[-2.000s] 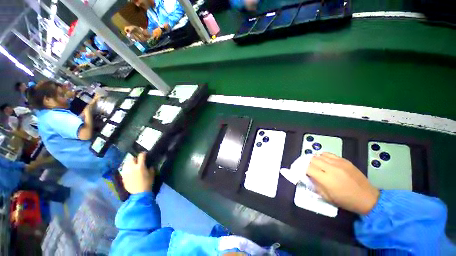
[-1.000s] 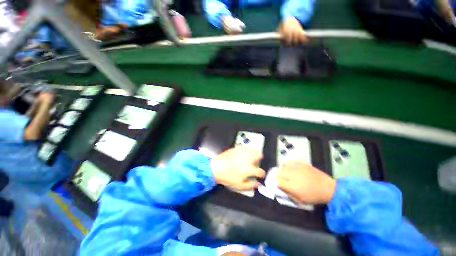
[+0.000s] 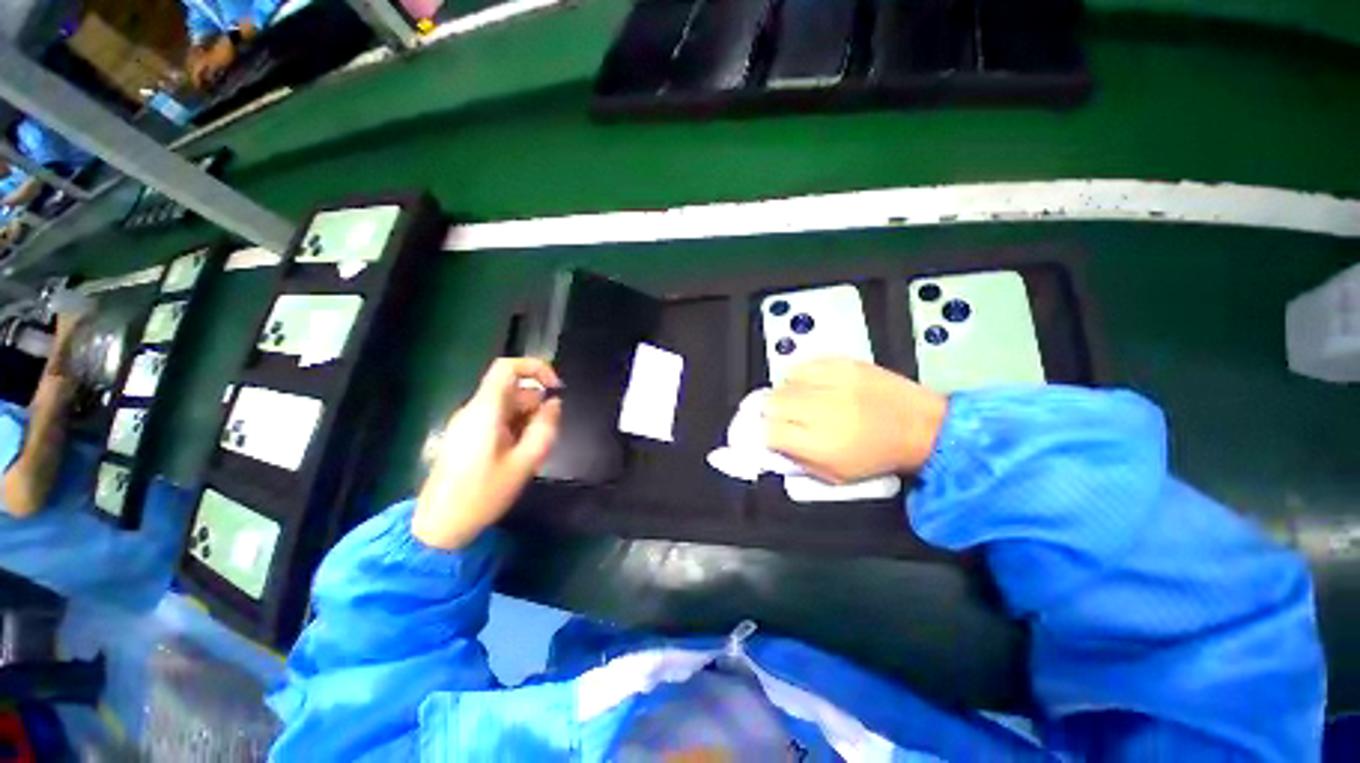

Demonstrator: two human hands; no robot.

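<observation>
A dark smartphone (image 3: 594, 358) is tilted at the left end of the black phone tray (image 3: 701, 507). My left hand (image 3: 485, 447) grips its left edge between thumb and fingers. A white label (image 3: 652, 391) lies beside it, over a pocket with no phone in it. My right hand (image 3: 858, 420) holds a crumpled white wipe (image 3: 746, 444) against the lower part of a pale green smartphone (image 3: 817, 316), lens side up. The hand covers the middle of this phone. Another green smartphone (image 3: 977, 328) lies lens side up in the right pocket.
A tray of several mint phones (image 3: 321, 447) stands at left, with another row beyond it. A person's arm (image 3: 45, 432) is at the far left. A black tray (image 3: 835, 102) lies across the white strip (image 3: 895, 209). A translucent white object (image 3: 1327, 328) is at the right edge.
My left hand has moved left from the second phone, which no longer lies flat in its pocket; a dark phone is now tilted up. The label is uncovered. My right hand stays on its phone.
</observation>
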